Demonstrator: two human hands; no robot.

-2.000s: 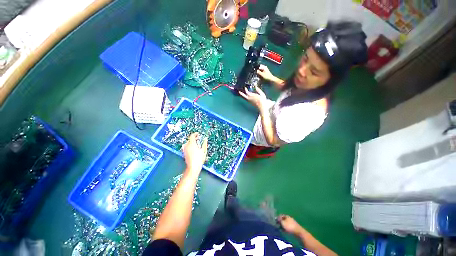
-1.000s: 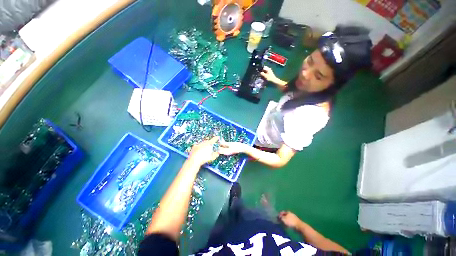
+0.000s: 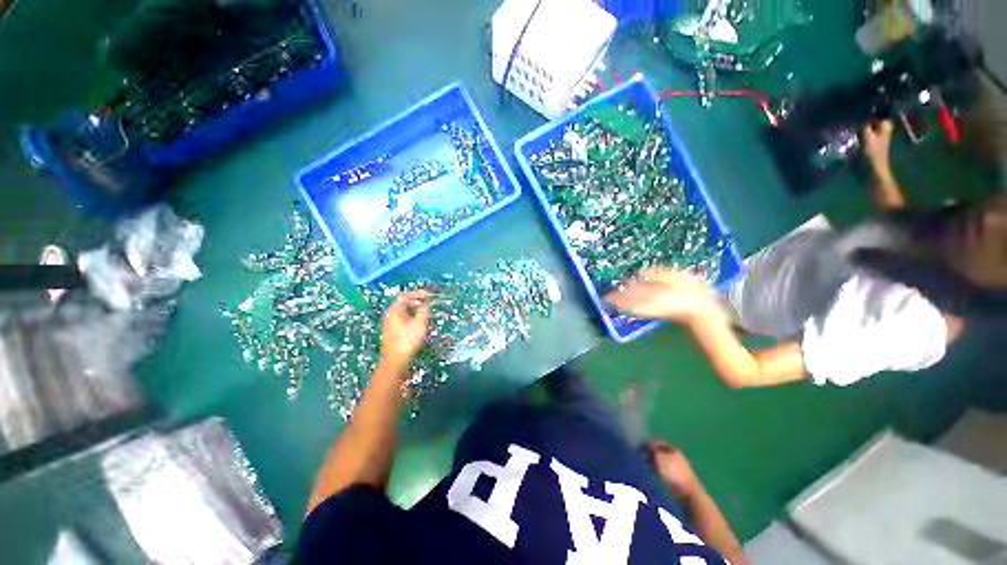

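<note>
My left hand (image 3: 406, 320) is over a loose heap of small green and silver circuit boards (image 3: 315, 331) on the bench. Its fingers are bent close together at the boards; whether they grip one is unclear. My right hand (image 3: 669, 466) is low by my right side, away from the bench, small and blurred. A blue bin (image 3: 506, 199) with some boards stands just beyond the heap. A fuller blue bin (image 3: 693, 166) is to its right, with another person's open hand (image 3: 663, 296) over its near end.
A dark-filled blue bin (image 3: 248, 127) is at the upper left. Crumpled clear bags (image 3: 144, 256) and whitish packs (image 3: 193, 497) lie at the left. A white slotted basket (image 3: 552, 50) stands between the bins. The other person sits at the right, by a black fixture (image 3: 812, 149).
My view has swung down and left. My left hand has left the fuller bin and is at the loose heap. The other person's hand has parted from mine and is over the bin's near end.
</note>
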